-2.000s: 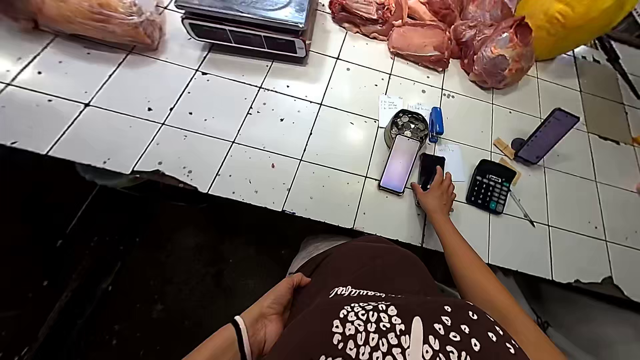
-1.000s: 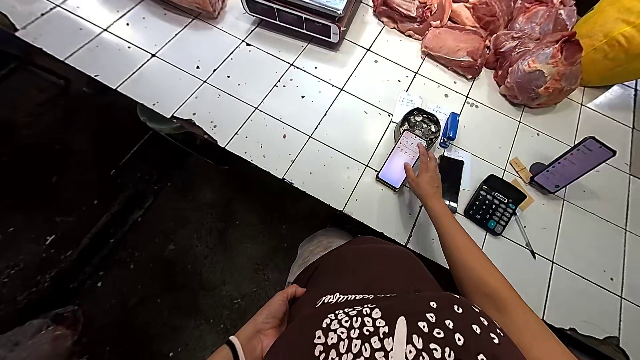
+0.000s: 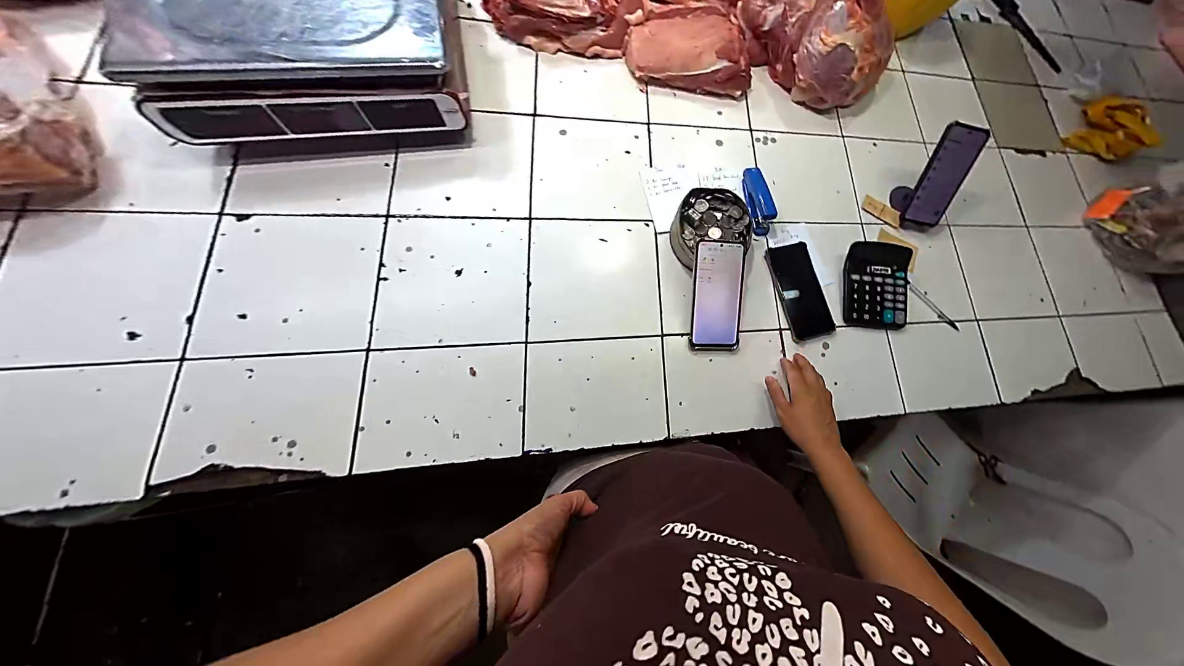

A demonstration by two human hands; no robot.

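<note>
My right hand (image 3: pixel 805 398) lies over the front edge of the white tiled counter (image 3: pixel 444 398), holding nothing, fingers a little apart. Just above its fingertips is a dark-screened smartphone (image 3: pixel 799 291). A smartphone with a lit screen (image 3: pixel 717 296) leans on a round tin of coins (image 3: pixel 710 220). Beside the tin lies a blue stapler (image 3: pixel 758 199). A black calculator (image 3: pixel 876 285) and a pen (image 3: pixel 932 305) are to the right. My left hand (image 3: pixel 541 550), with bands at the wrist, rests against the dark brown shirt (image 3: pixel 703 555); whether it grips the cloth is unclear.
A weighing scale (image 3: pixel 296 111) stands at the back left, near bagged meat (image 3: pixel 42 120). Raw meat cuts (image 3: pixel 689 46) lie at the back. A third smartphone (image 3: pixel 945 176) is propped up at the right. Below the counter's chipped edge is a white plastic chair (image 3: pixel 1036 518).
My right hand was on the dark phone, then on the lit phone's screen; now it has drawn back to the counter's front edge. My left hand stays at the shirt.
</note>
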